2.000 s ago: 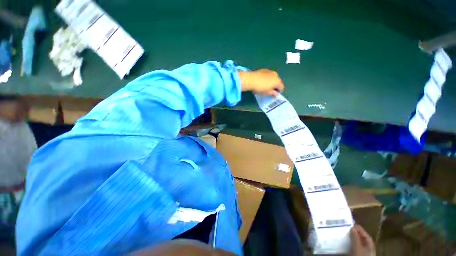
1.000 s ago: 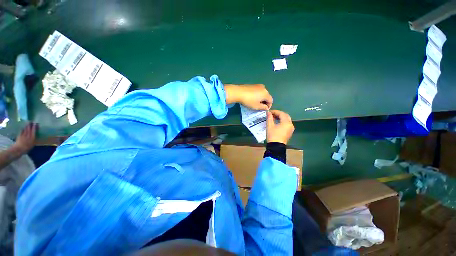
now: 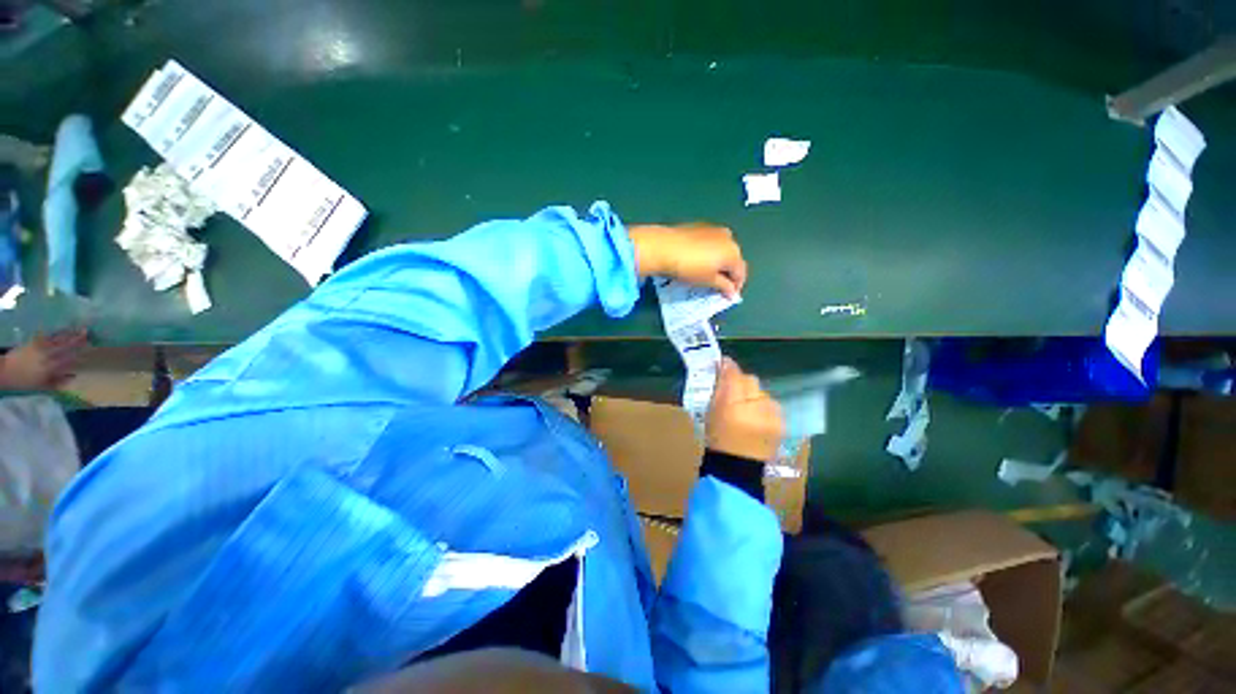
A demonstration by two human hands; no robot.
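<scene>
My left hand [image 3: 694, 258] is at the bench's front edge, its fingers closed on the top end of a short white label strip [image 3: 694, 339] with black print. The strip hangs down past the edge. My right hand [image 3: 746, 412] is just below and to the right, closed at the strip's lower part. A pale blue, blurred piece of backing paper [image 3: 805, 410] sticks out to the right of my right hand. How the fingertips hold the strip is partly hidden.
On the green bench [image 3: 542, 136] lie a label strip [image 3: 251, 170], crumpled paper [image 3: 163, 233] and small white labels [image 3: 763, 187]. A zigzag strip [image 3: 1155, 244] hangs at right. Below are cartons [image 3: 644, 454] and an open carton [image 3: 1023, 590]. Another person's hand [image 3: 48, 361] is at left.
The long strip between my hands at first is now a short hanging piece. My right hand came up to my left, then moved down a little, with pale blue backing now showing beside it.
</scene>
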